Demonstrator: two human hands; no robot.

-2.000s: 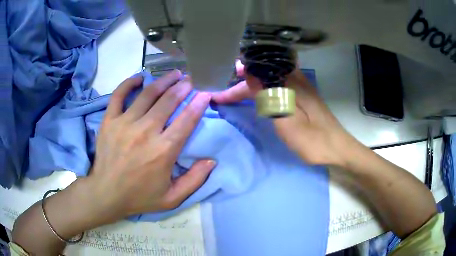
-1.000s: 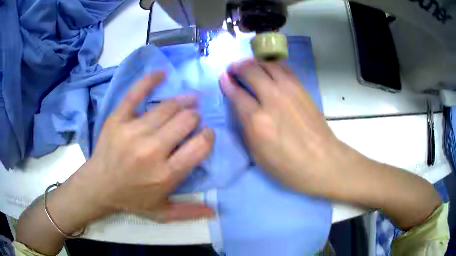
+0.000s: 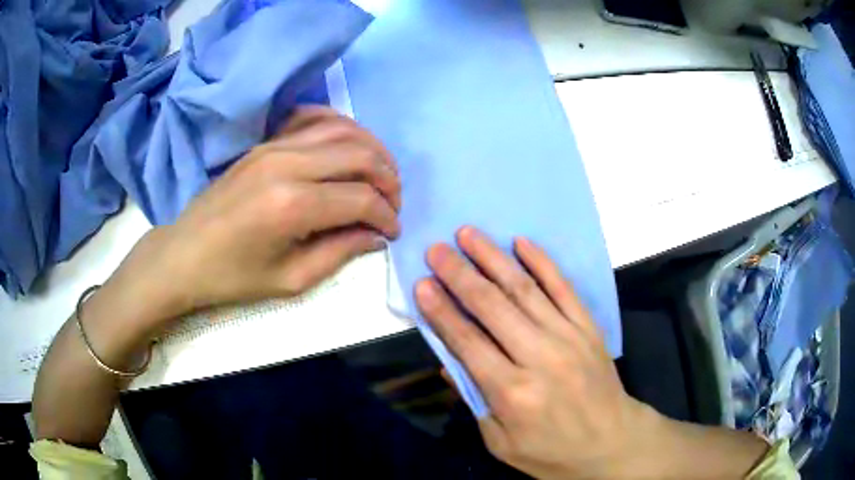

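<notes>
A flat light-blue cut panel (image 3: 469,141) runs from the top of the view down over the table's front edge. My left hand (image 3: 300,202) has its fingertips curled at the panel's left edge, pinching it. My right hand (image 3: 534,361) lies on the panel's lower end with fingers extended and the thumb hidden beneath; a folded edge shows under it. The crumpled light-blue garment cloth (image 3: 187,103) lies to the left, partly behind my left hand. The needle and presser foot are out of the picture.
A smartphone (image 3: 645,13) lies at the top right. A thin dark tool (image 3: 772,108) is near the table's right end, beside a stack of cut pieces (image 3: 830,103). Below right stands a pale scrap basket (image 3: 717,323) with checked cloth. The table's front edge crosses the view.
The view has shifted down and right, and the machine head has left the picture. My left hand has moved to the panel's left edge, my right hand down to its lower end.
</notes>
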